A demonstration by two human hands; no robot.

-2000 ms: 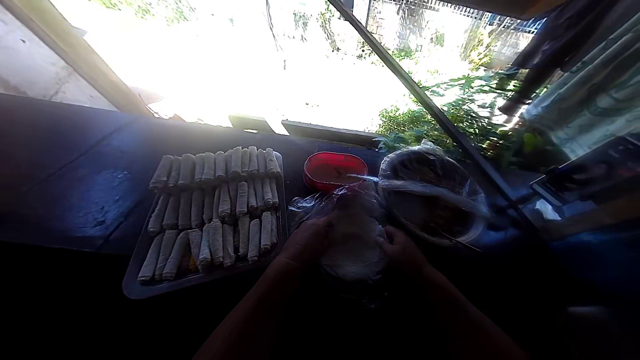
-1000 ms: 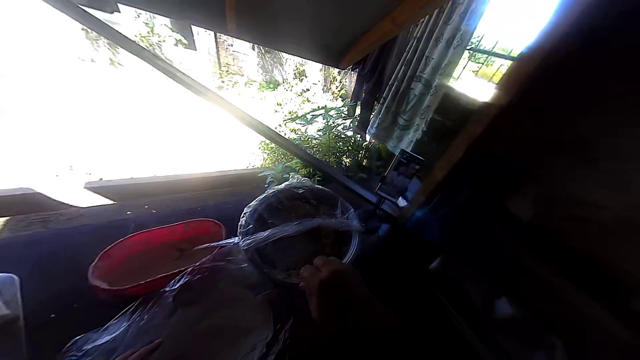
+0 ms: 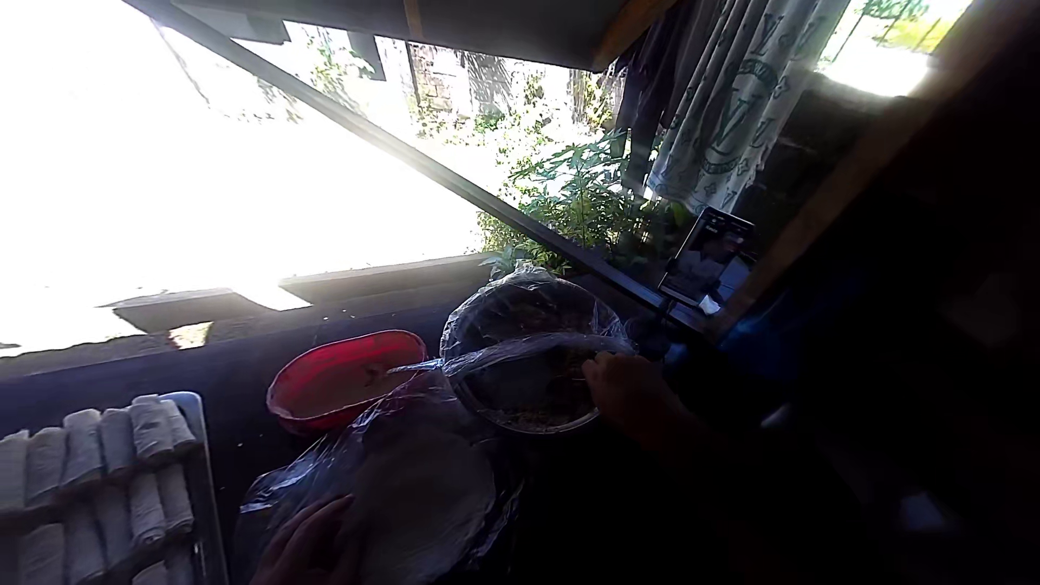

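My right hand is at the right rim of a round bowl partly covered with clear plastic film. Its fingers are bent by the film; whether they pinch anything is too dark to tell. Dark, crumbly food lies in the bowl. My left hand rests at the left edge of a pale round wrapper sheet, which lies on clear plastic. To the left of the bowl is a red oval tub with pale contents. Pale rolls lie in rows on a tray at the lower left.
A phone with a lit screen stands in a holder behind the bowl on the right. A slanting bar crosses above the dark table. Beyond it are green plants and a hanging printed curtain.
My right hand has moved from the wrapper sheet to the bowl's right side. My left hand remains by the sheet. The view has swung to the right.
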